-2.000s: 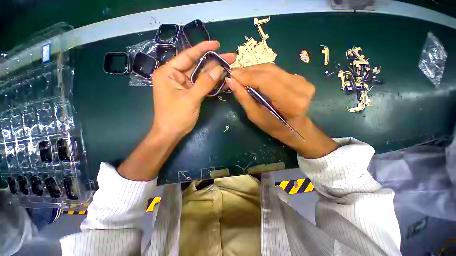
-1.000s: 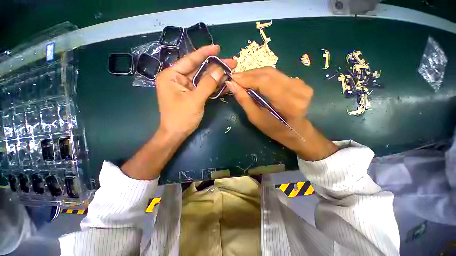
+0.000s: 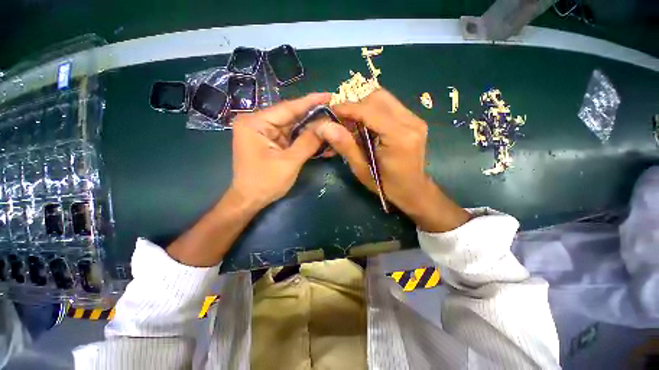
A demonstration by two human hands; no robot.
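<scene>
My left hand [image 3: 267, 155] holds a dark watch case with a shiny rim [image 3: 298, 130] between thumb and fingers, above the green surface. My right hand [image 3: 394, 137] is close against it, thumb and index finger at the case's right side, hiding much of the frame. Thin dark tweezers [image 3: 373, 166] lie in my right hand, with the back end pointing down toward me; their tips are hidden. A heap of small cream pieces [image 3: 354, 88] lies just beyond my hands, partly covered by the right hand.
Several waiting watch cases [image 3: 209, 100] lie at upper left, some on a clear plastic bag [image 3: 199, 121]. A clear blister tray [image 3: 54, 173] is at far left. Dark-and-cream pieces [image 3: 497, 134] and a silvery packet [image 3: 600, 106] are at right. A person's pale sleeve [image 3: 639, 224] shows at the right edge.
The case has tilted and my hands have closed together around it. The tweezers have swung steeper, their back end moving left. The whole view has shifted slightly.
</scene>
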